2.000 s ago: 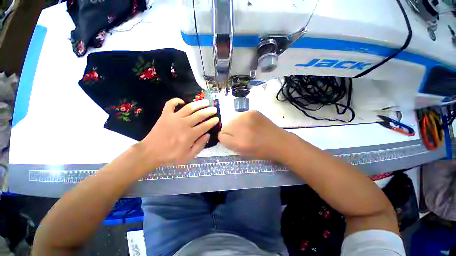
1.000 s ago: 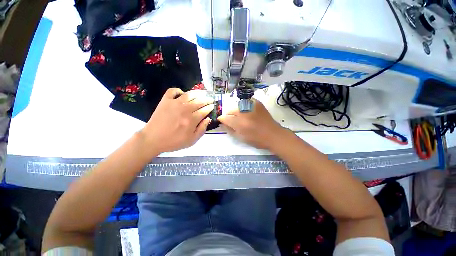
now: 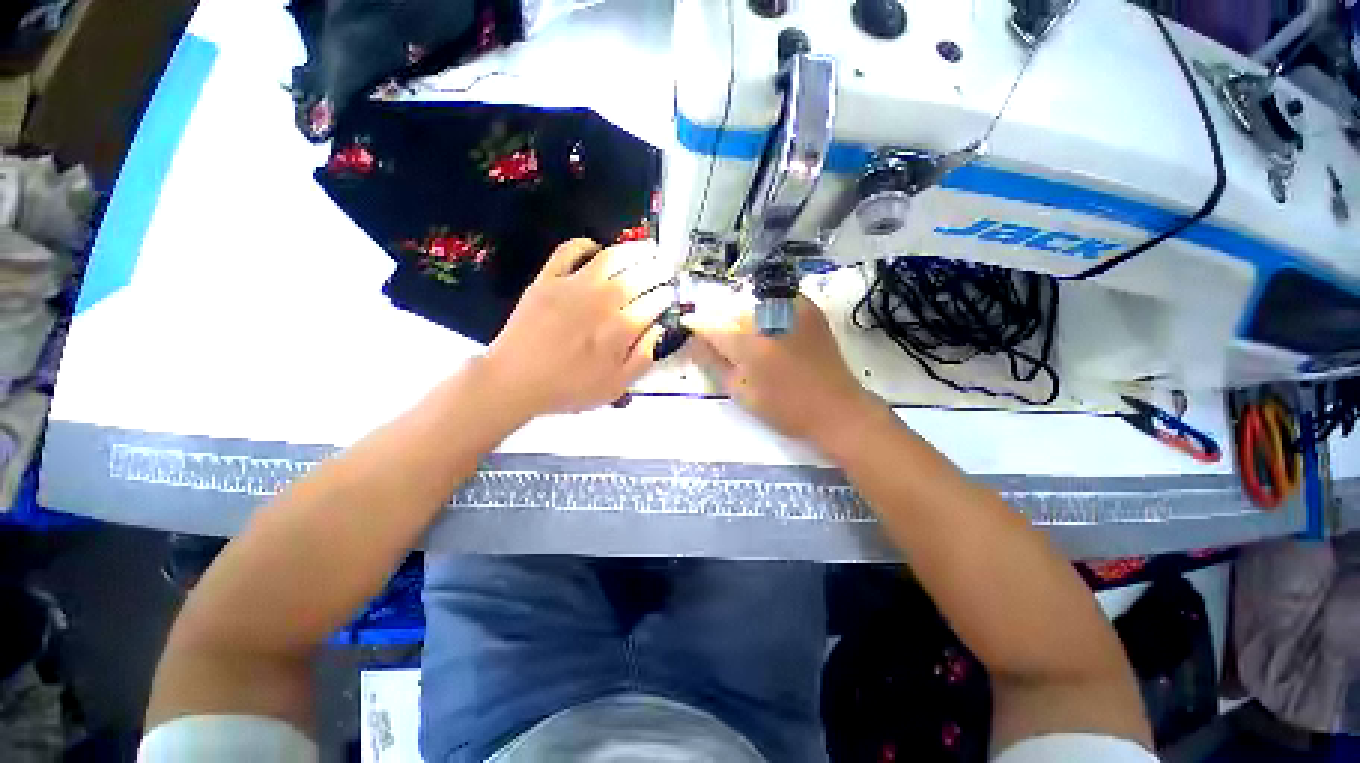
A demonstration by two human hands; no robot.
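The black floral garment piece (image 3: 485, 201) lies flat on the white table, left of the needle area. My left hand (image 3: 589, 331) lies on its right end, fingers bent close to the presser foot (image 3: 707, 268). My right hand (image 3: 783, 365) is just right of it, its fingertips at the small bit of dark cloth edge between the hands. The fingertips of both hands meet near the needle and partly hide the edge. The white sewing machine (image 3: 955, 164) with "JACK" lettering stands above my hands.
A tangled black cord heap (image 3: 970, 321) lies under the machine arm. Snips (image 3: 1172, 428) and orange-handled scissors (image 3: 1266, 447) are at the right. A crumpled floral bundle (image 3: 395, 52) is at the upper left. A grey ruler band (image 3: 597, 499) runs along the front edge.
The cloth has moved away from me, toward the needle, and less of it shows below my fingers. Both hands have moved up with it. The whole view has shifted a little.
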